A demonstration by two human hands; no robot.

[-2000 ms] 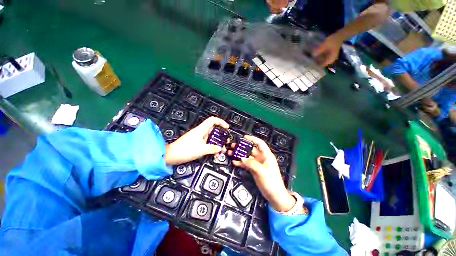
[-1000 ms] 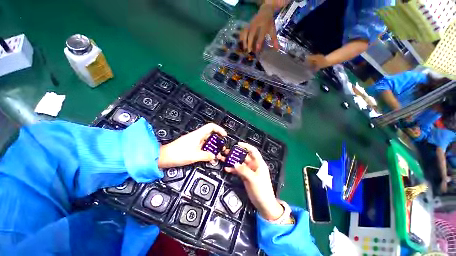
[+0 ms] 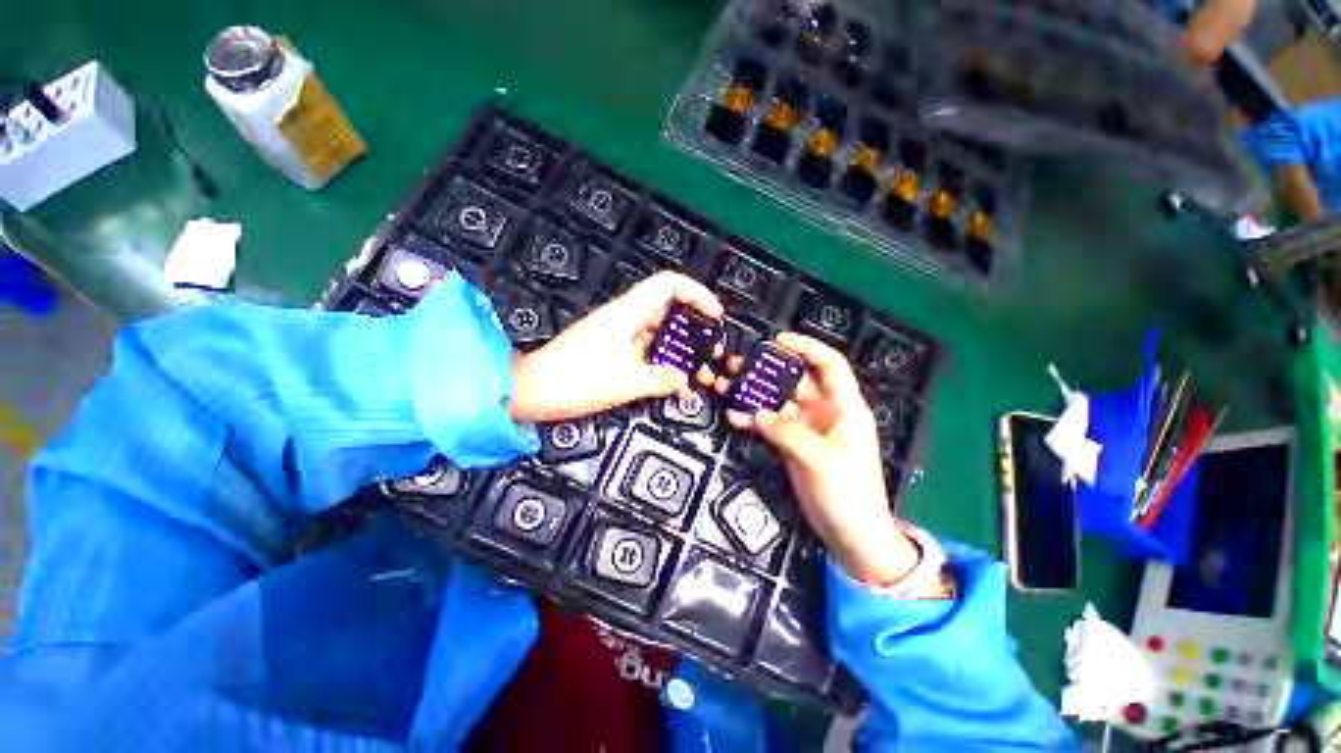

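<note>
My left hand (image 3: 610,353) holds a small black square smartwatch (image 3: 684,343) between its fingertips. My right hand (image 3: 827,437) holds a second smartwatch (image 3: 766,378) close beside it. Both screens face me and show rows of purple-white menu text. The hands are above the middle of a large black pocket tray (image 3: 710,593). Most visible pockets hold a watch with its round sensor back up, such as the watch back (image 3: 663,483). Two pockets near the tray's front right corner hold no watch. My sleeves cover the tray's left part.
A solvent bottle (image 3: 284,111), a power strip (image 3: 66,136) and a white wipe (image 3: 205,253) lie left. Clear blister trays (image 3: 853,155) stand beyond. A phone (image 3: 1038,503), blue tool holder (image 3: 1113,471), crumpled tissue (image 3: 1106,669) and button panel (image 3: 1215,574) are right. A person's arm shows upper right.
The view has shifted. Both watches stay in my hands with menu rows lit. The other person's hands have left the clear trays, and a clear tray there now appears blurred at the upper right.
</note>
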